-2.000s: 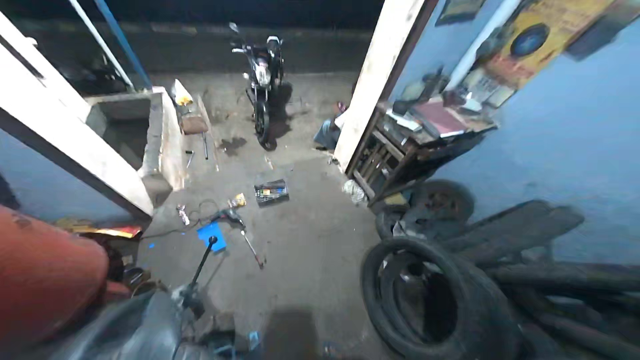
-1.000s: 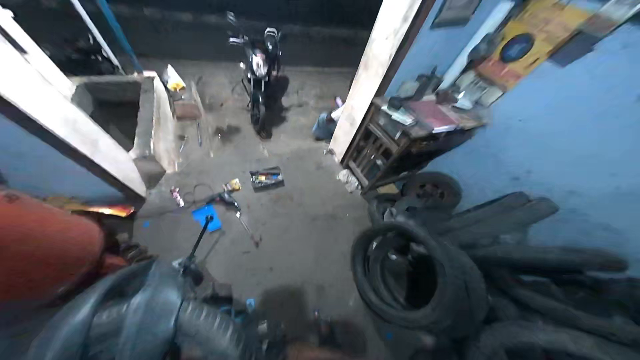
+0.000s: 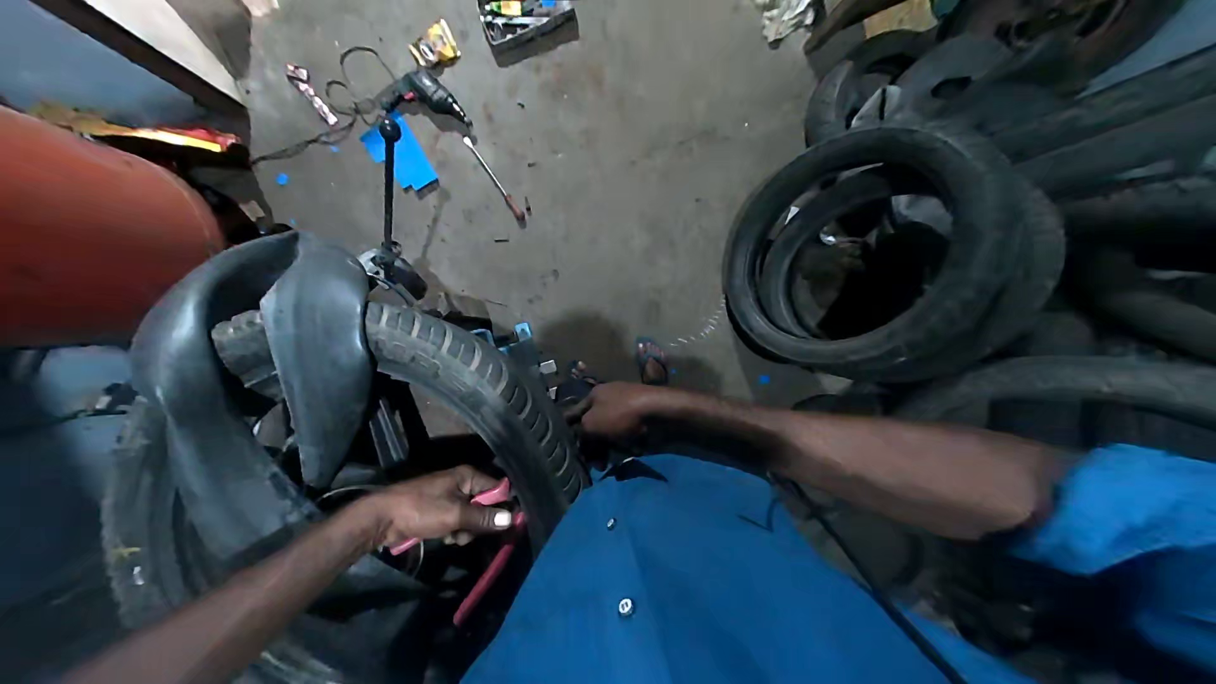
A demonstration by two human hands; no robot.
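My left hand (image 3: 442, 508) is closed on a pink-handled tool (image 3: 489, 575) at the inner side of a treaded tyre (image 3: 465, 366); the tool's working end is hidden. On the tyre's other side, near my body, is my right hand (image 3: 613, 410), its fingers partly hidden near dark and blue metal parts, so its hold cannot be told. A deflated black inner tube (image 3: 318, 351) drapes over the tyre's far left part. Just beyond the tyre, an upright black lever with a round knob (image 3: 389, 180) rises.
A red-orange drum (image 3: 95, 237) stands at the left. Stacked tyres (image 3: 883, 351) and more tyres lie at the right. On the floor are a corded power drill (image 3: 432, 95), a screwdriver (image 3: 494, 180), a blue sheet (image 3: 404, 157) and a tool tray (image 3: 522, 28).
The view has tipped down toward my body. Both hands, the tyre near my body and the pink-handled tool are now in view. The drill and screwdriver still lie on the floor.
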